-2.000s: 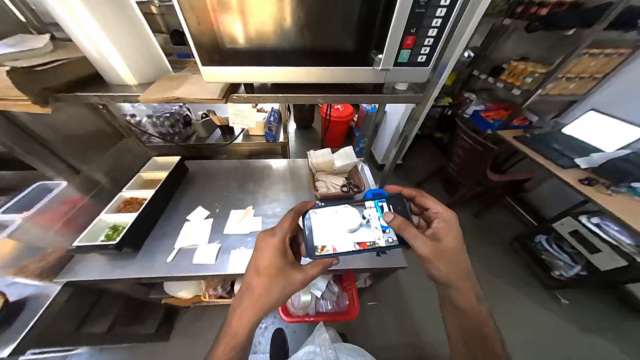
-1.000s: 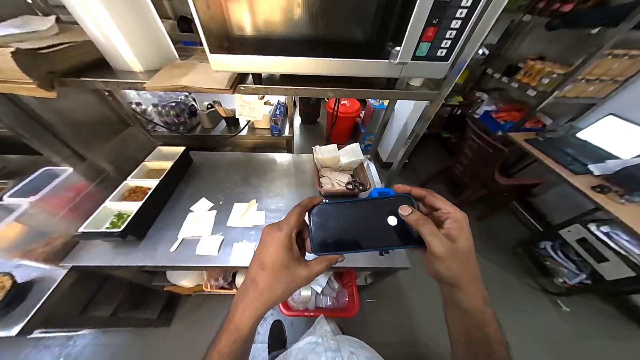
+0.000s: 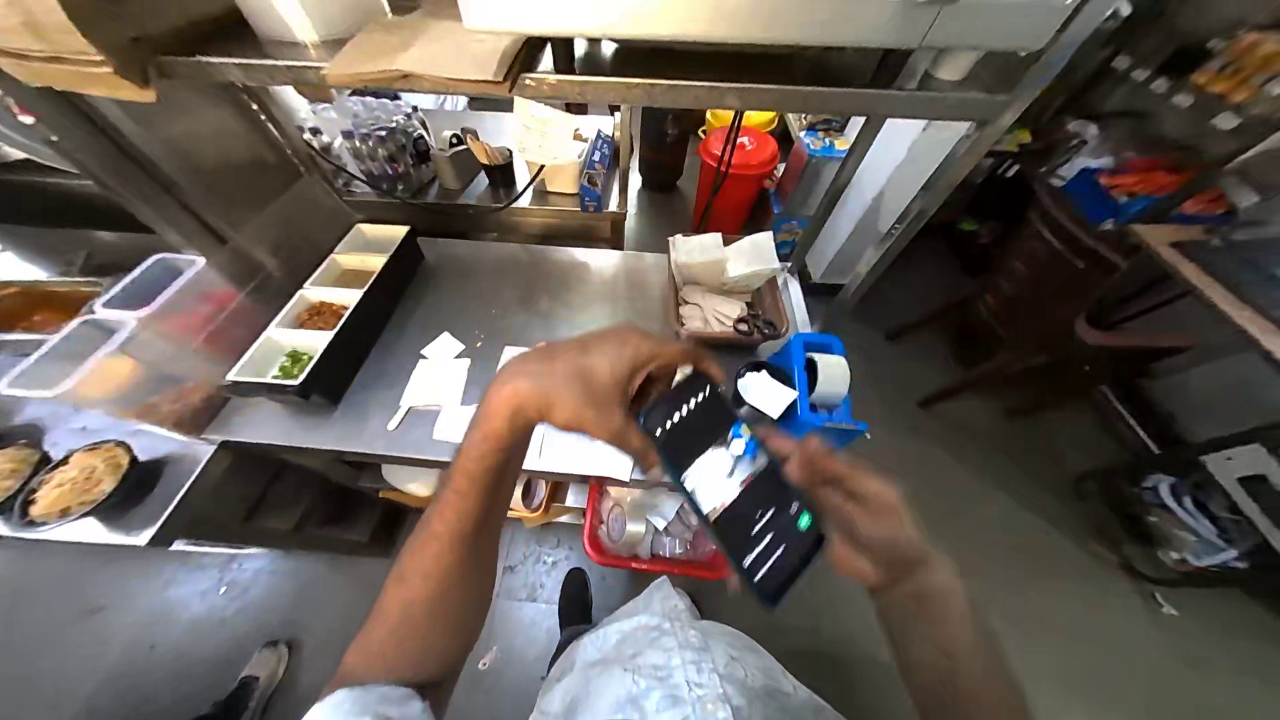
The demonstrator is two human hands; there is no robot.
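Observation:
A smartphone with a lit screen is tilted over the front right of the steel counter. My left hand grips its upper left end. My right hand, blurred, is beside the phone's right edge; whether it touches the phone cannot be told. Just behind the phone is a blue tape dispenser with a roll of tape. Farther back, a brown basket holds napkins, gloves and black-handled scissors. White paper slips lie on the counter, left of my left hand.
A black holder with white food tubs stands at the counter's left. Bowls of food sit far left. A red basket of packaging is below the counter's front edge. A red bin stands behind. Another person's shoe shows at the lower left.
The phone has turned from level to steeply tilted, and its dark screen now shows a picture and buttons. My right hand has moved lower along its side. The view has shifted downward.

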